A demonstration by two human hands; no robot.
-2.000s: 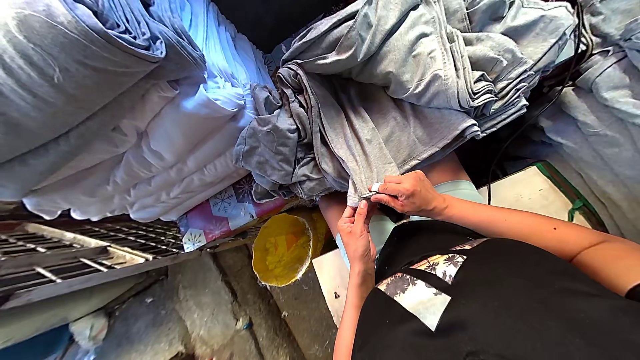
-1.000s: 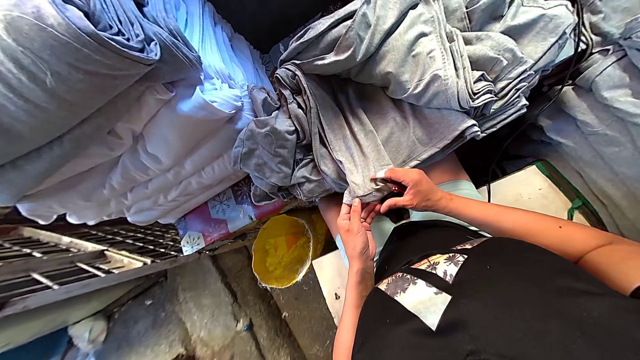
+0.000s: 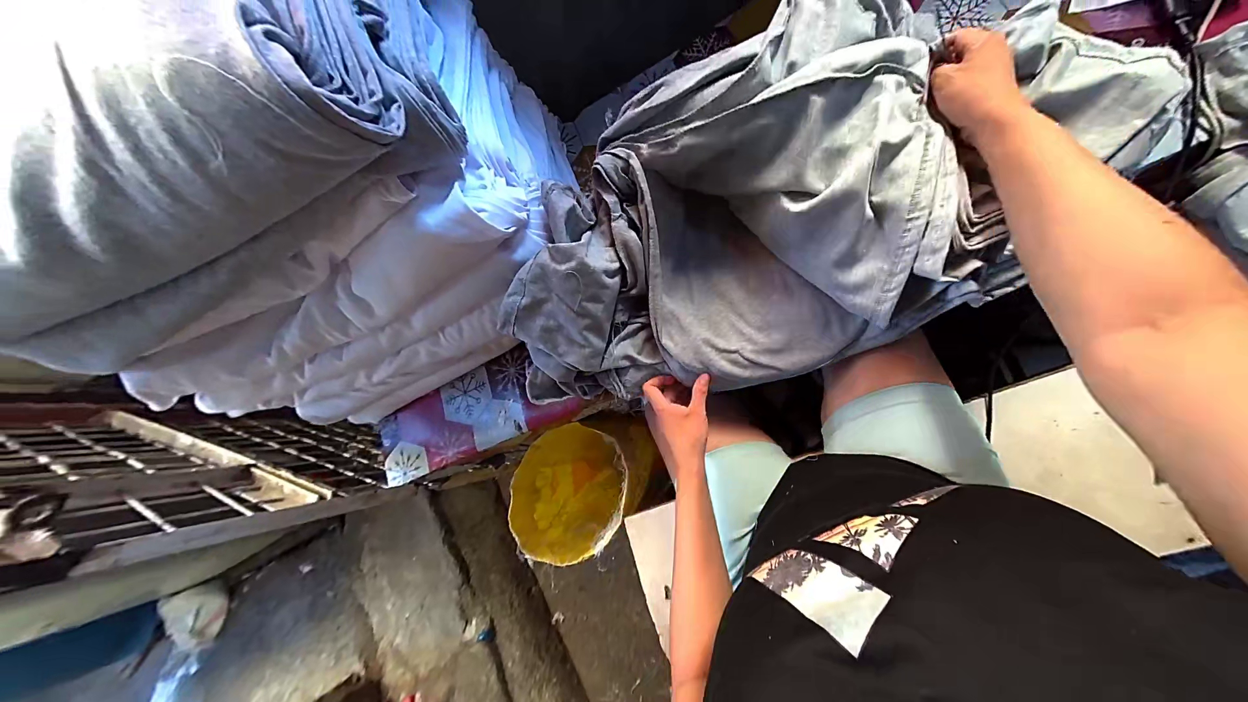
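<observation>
A heap of grey fabric garments (image 3: 770, 283) lies across the table edge and over my lap. My left hand (image 3: 678, 419) is at the heap's near lower edge, thumb and index finger close to the cloth; whether they pinch it is unclear. My right hand (image 3: 975, 83) reaches to the far right part of the heap, its fingers curled on the folded grey cloth, fingertips partly hidden. Stacked layers with a stitched edge hang just below that hand. No small tool can be made out in either hand.
Large stacks of grey cloth (image 3: 185, 166) and white cloth (image 3: 380, 312) rise at the left on a snowflake-patterned cover (image 3: 468, 409). Below stand a yellow bucket (image 3: 567, 494) and a metal grille (image 3: 185, 468). A dark cable (image 3: 1191, 97) runs at the right.
My right hand has moved from beside my left hand at the cloth's lower edge up and right to the far side of the heap. The upper grey layers have shifted.
</observation>
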